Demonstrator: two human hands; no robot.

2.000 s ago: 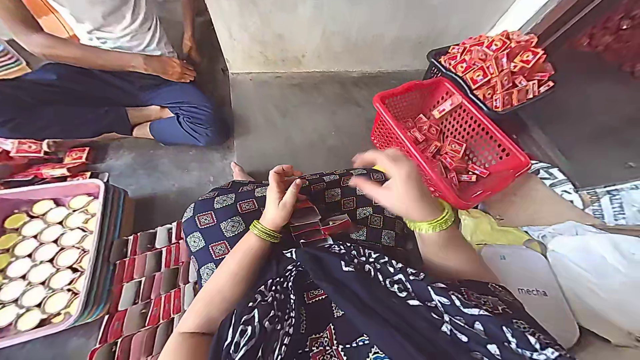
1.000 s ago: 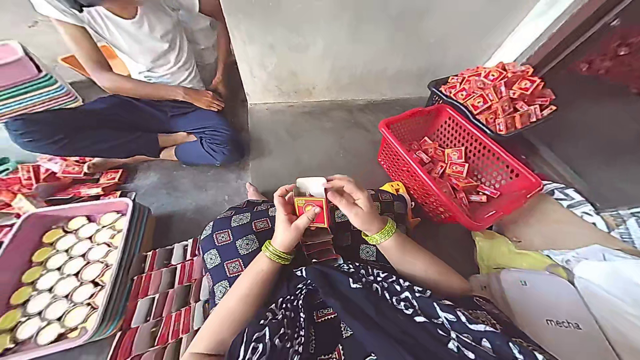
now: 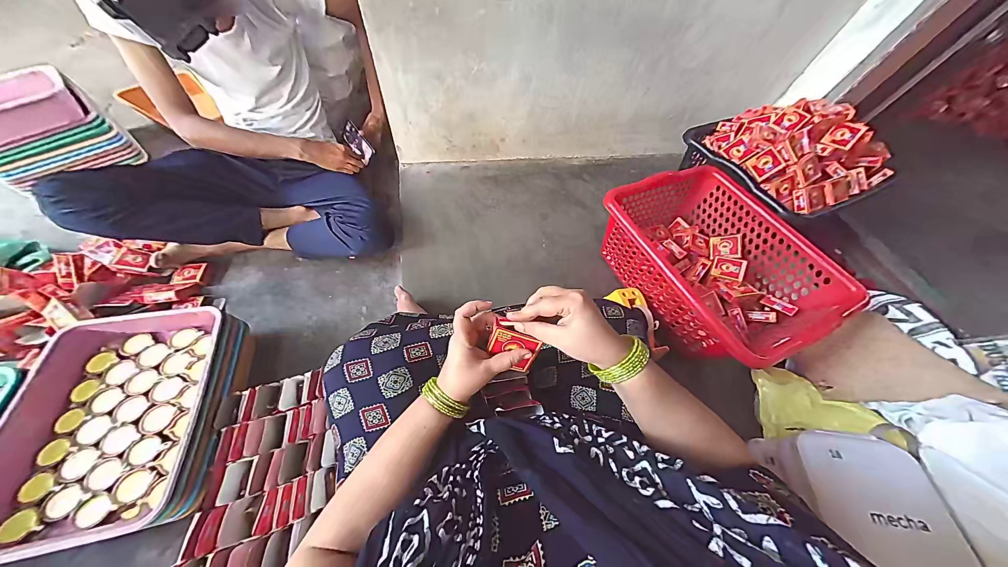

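Observation:
My left hand holds a small red and yellow printed carton above my lap. The fingers of my right hand pinch the carton's upper edge. Below them, more small red cartons lie on the patterned navy cloth of my lap. To the right, a red perforated plastic basket holds a loose heap of similar cartons. At the left, a pink tray contains rows of round, pale and gold pieces. Beside it, rows of red and grey open-ended cartons lie near my left leg.
Behind the red basket stands a black basket heaped with red cartons. Another person sits cross-legged at upper left with a phone. Loose red packets and stacked coloured trays lie around that person. A white bag lies at lower right.
Two seconds ago my hands were apart; one second ago they held a carton with its pale flap open. Now the flap no longer shows, and my right fingers are at the carton's top.

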